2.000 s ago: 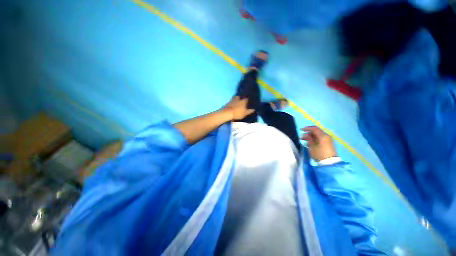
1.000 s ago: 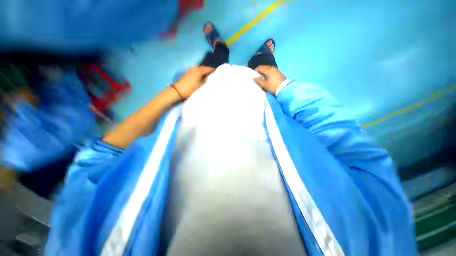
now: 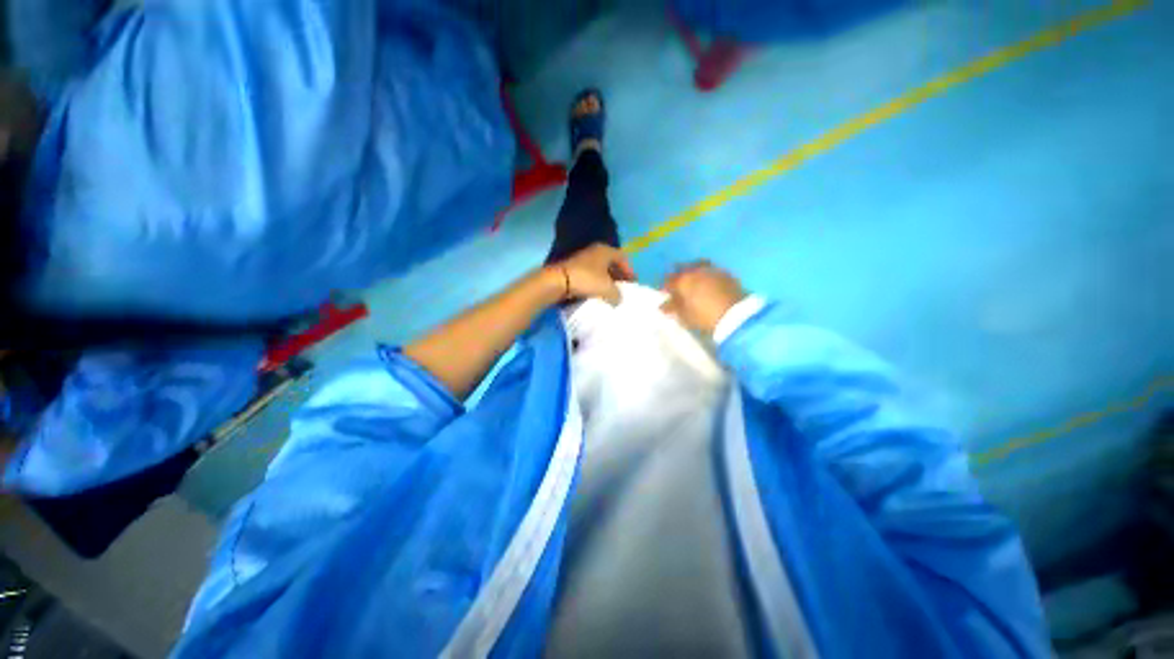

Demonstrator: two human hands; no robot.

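Observation:
My left hand [image 3: 595, 274], bare with a thin band at the wrist, is at the hem of my pale shirt [image 3: 650, 425], left of its middle. My right hand [image 3: 703, 296], slightly blurred with a white cuff, is at the same hem on the right. Both hands seem to pinch the raised hem between their fingers. The fingertips are partly hidden or blurred. No tool or work part shows in either hand. My open blue coat [image 3: 425, 541] hangs on both sides of the shirt.
A person in a blue coat [image 3: 270, 155] is close at the upper left, with red stool legs [image 3: 532, 183] beside them. Another blue sleeve [image 3: 155, 406] shows below. A grey bench surface [image 3: 135, 573] is at the lower left. Yellow lines [image 3: 824, 142] cross the blue floor.
My hands have moved slightly right and closer together at the hem. One foot now shows instead of two. The blue-coated person fills more of the upper left.

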